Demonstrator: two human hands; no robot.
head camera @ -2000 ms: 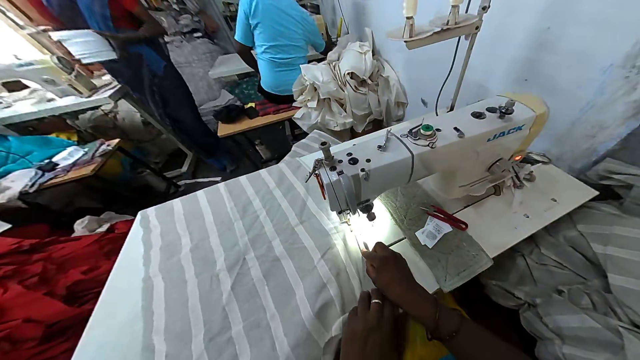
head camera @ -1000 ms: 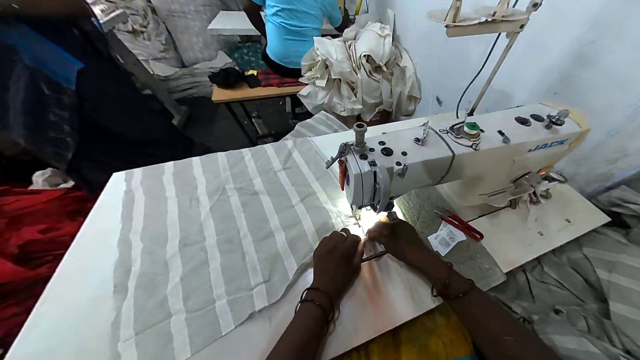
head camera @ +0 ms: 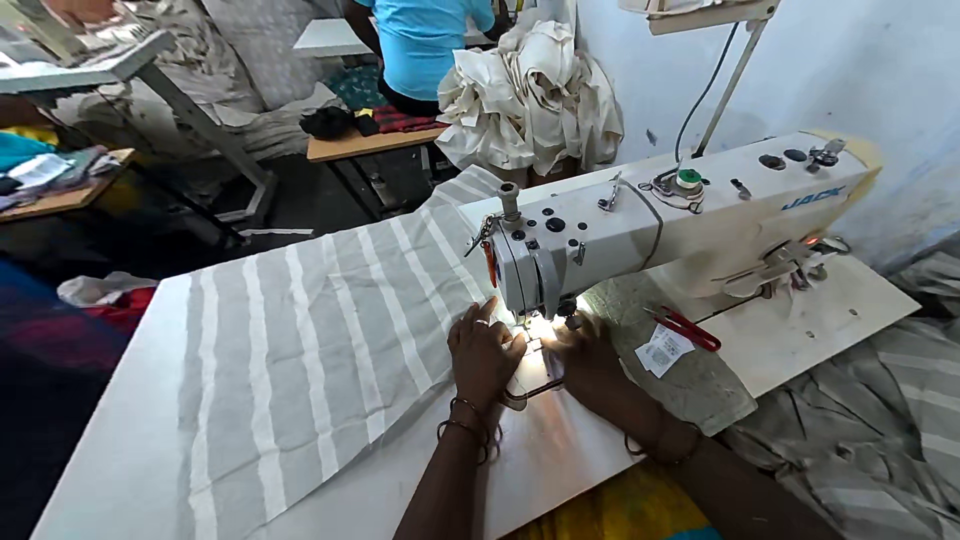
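Observation:
A white industrial sewing machine [head camera: 615,225] stands on a white table, its lamp lighting the needle area. Grey cloth with white stripes [head camera: 322,337] lies over the table to the left of the needle. My left hand [head camera: 484,349] rests on the cloth's right edge, left of the presser foot, fingers bent; whether it pinches the cloth is unclear. Close by, right of the needle, my right hand [head camera: 589,360] is blurred, its fingertips in the glare; what they hold cannot be made out. Red thread snips [head camera: 686,328] and a white printed label [head camera: 664,349] lie right of it.
Striped grey cloth [head camera: 847,427] is heaped at the right. Behind the machine is a pile of cream cloth [head camera: 529,97], beside a person in a blue shirt [head camera: 420,45]. A wooden bench [head camera: 375,142] stands behind the table. A thread stand [head camera: 731,90] rises behind the machine.
My left hand has moved from the table's front edge up to the cloth beside the needle. A person standing at the left two seconds ago is mostly out of view.

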